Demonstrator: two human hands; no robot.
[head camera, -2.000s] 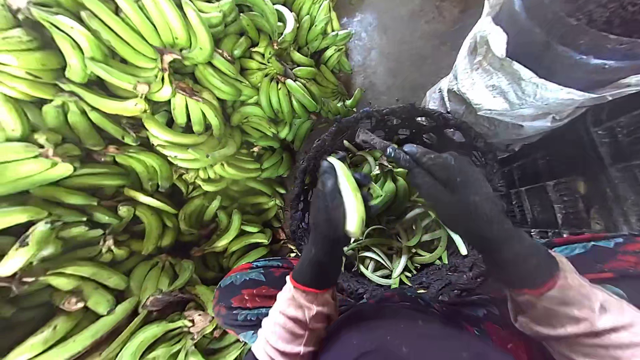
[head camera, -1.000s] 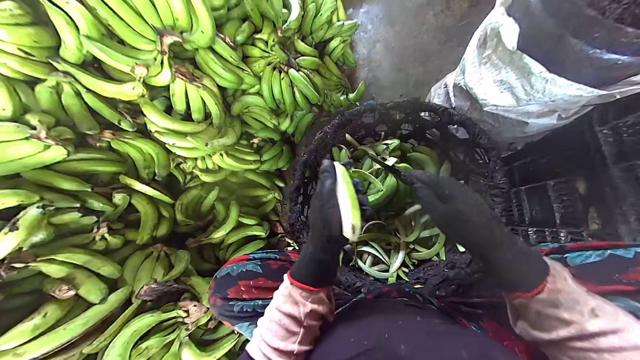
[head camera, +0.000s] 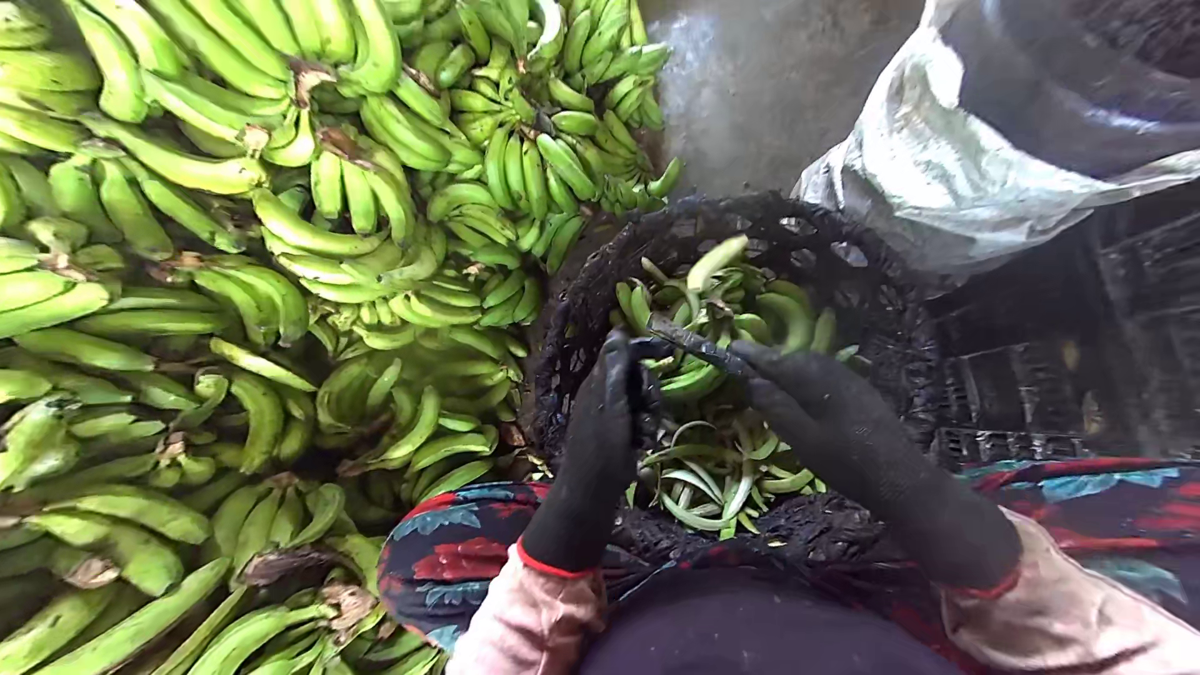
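My left hand (head camera: 605, 412), in a black glove, is over the left part of a dark openwork basket (head camera: 586, 281). Its fingers are curled and apart, with no banana seen between them. My right hand (head camera: 825, 412), also gloved, grips a knife with a dark blade (head camera: 692, 343) that points left, its tip close to my left fingers. Beyond the blade, a pale, partly peeled green banana (head camera: 717, 262) is above other green bananas (head camera: 787, 314) in the basket. Curled strips of peel (head camera: 698, 492) lie in the near part. My right palm hides the knife's handle.
A large heap of green banana bunches (head camera: 328, 234) covers the floor at left. At upper right a white plastic sack (head camera: 928, 141) overlaps the basket's side. Dark plastic crates (head camera: 1022, 384) stand at right. My legs in patterned cloth (head camera: 469, 553) flank the basket's near side.
The partly peeled banana that was in my left hand is out of it and over the basket's far part. My right hand and the knife have moved left, close to my left hand.
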